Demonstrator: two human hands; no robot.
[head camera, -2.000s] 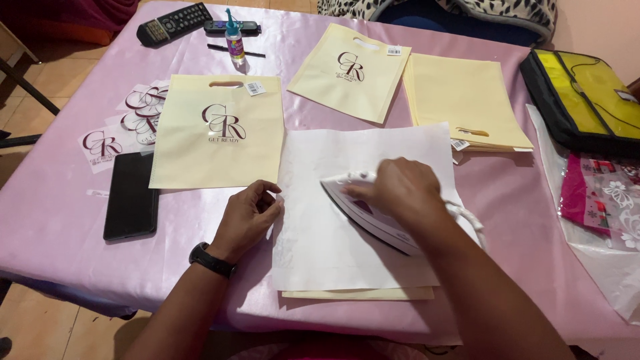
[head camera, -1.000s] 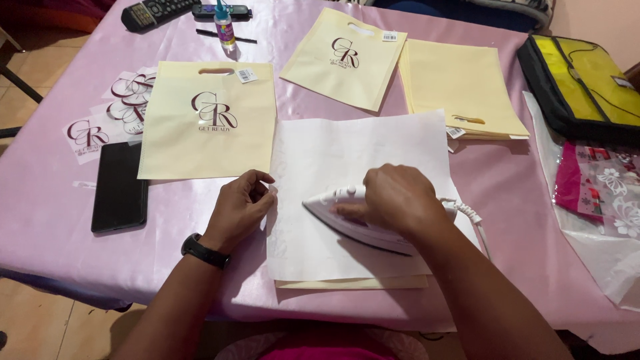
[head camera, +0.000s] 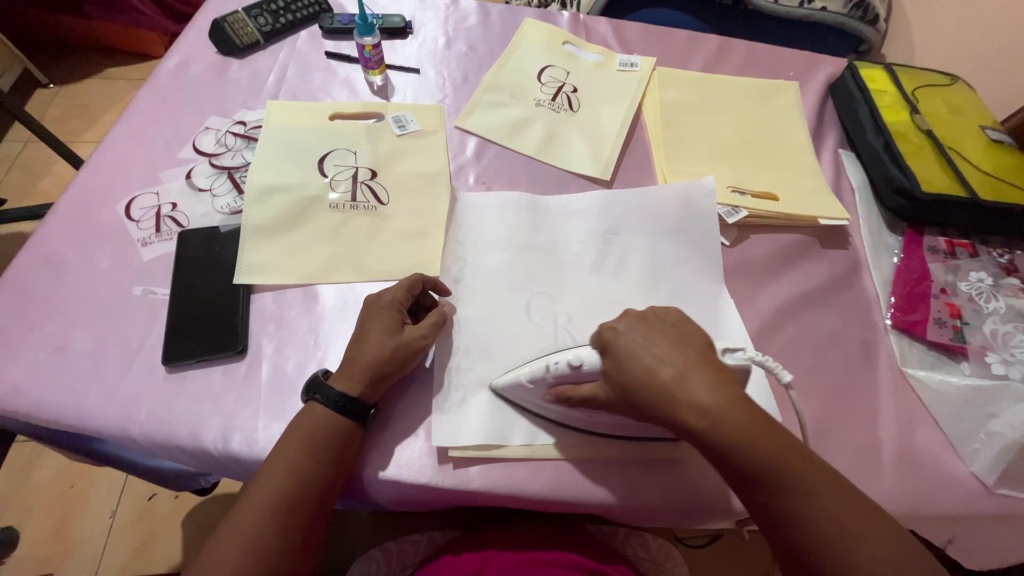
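Note:
My right hand (head camera: 656, 364) grips the handle of a white clothes iron (head camera: 560, 384), whose soleplate rests on the lower part of a white paper sheet (head camera: 584, 240). A faint letter design shows through the paper above the iron. Under the sheet, the edge of a cream fabric bag (head camera: 512, 453) sticks out at the bottom. My left hand (head camera: 400, 328), fingers curled, touches the sheet's left edge; whether it pinches the paper is unclear. A cream bag with a printed logo (head camera: 352, 240) lies just left of the sheet, and another printed bag (head camera: 560, 104) lies beyond it.
A stack of cream bags (head camera: 736, 136) lies at the back right, near a yellow and black case (head camera: 936, 144) and plastic packaging (head camera: 952, 384). On the left are a black phone (head camera: 208, 296) and logo transfers (head camera: 156, 216). A small bottle (head camera: 370, 52) and remote controls (head camera: 268, 24) stand or lie behind.
The iron in my right hand has moved down the paper, toward the near edge. My left hand stays by the sheet's left edge.

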